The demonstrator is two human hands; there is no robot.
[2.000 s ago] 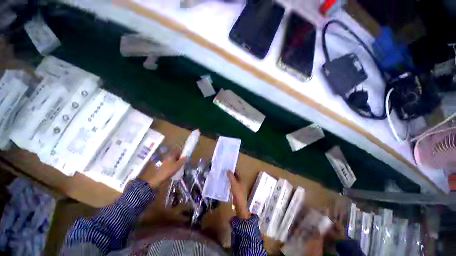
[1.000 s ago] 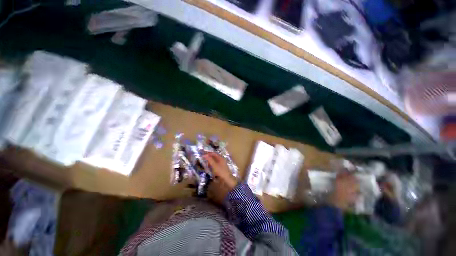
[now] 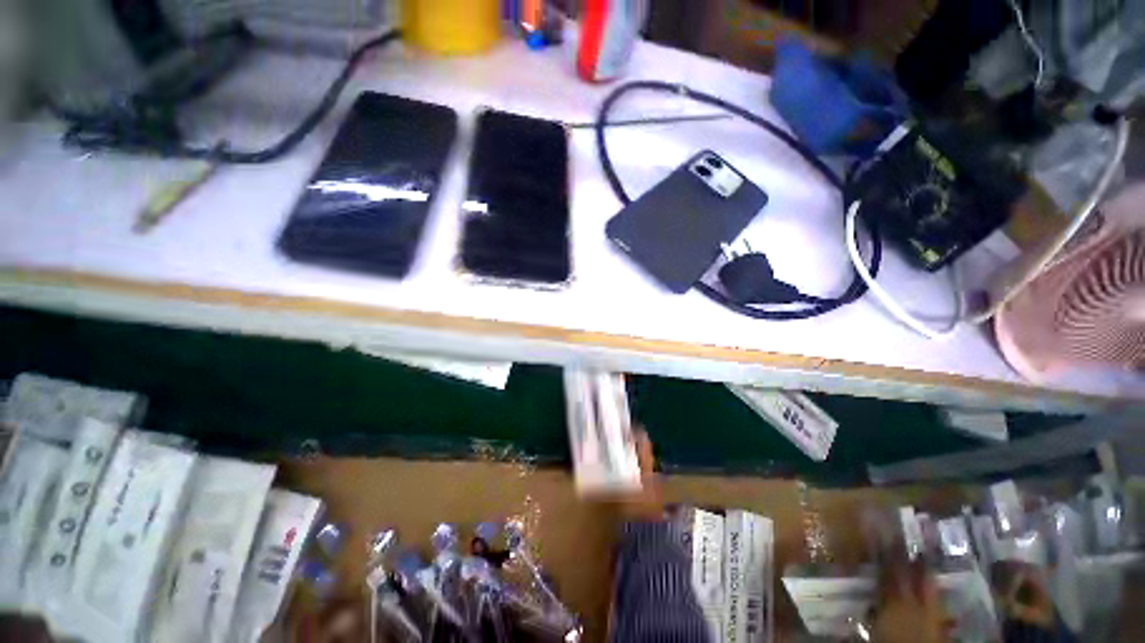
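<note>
My right hand, blurred, is at the bench's far edge with its striped sleeve below. It grips the near end of a slim white retail box, which points out over the green belt. I cannot make out my left hand. A heap of small shiny accessories lies at the bottom centre, with small blue-violet squares to its left. White printed boxes stand in an overlapping row on the left. More white boxes are right of my sleeve, partly hidden by it.
The white shelf crosses above the belt. On it are two dark phones, a grey phone-like slab, cables and a pink fan. Other boxes lie on the belt. Blurred hands work among film-wrapped boxes on the right.
The view has tilted up, showing more of the shelf. My right hand has moved from the accessory heap to the belt's edge and now holds a white box.
</note>
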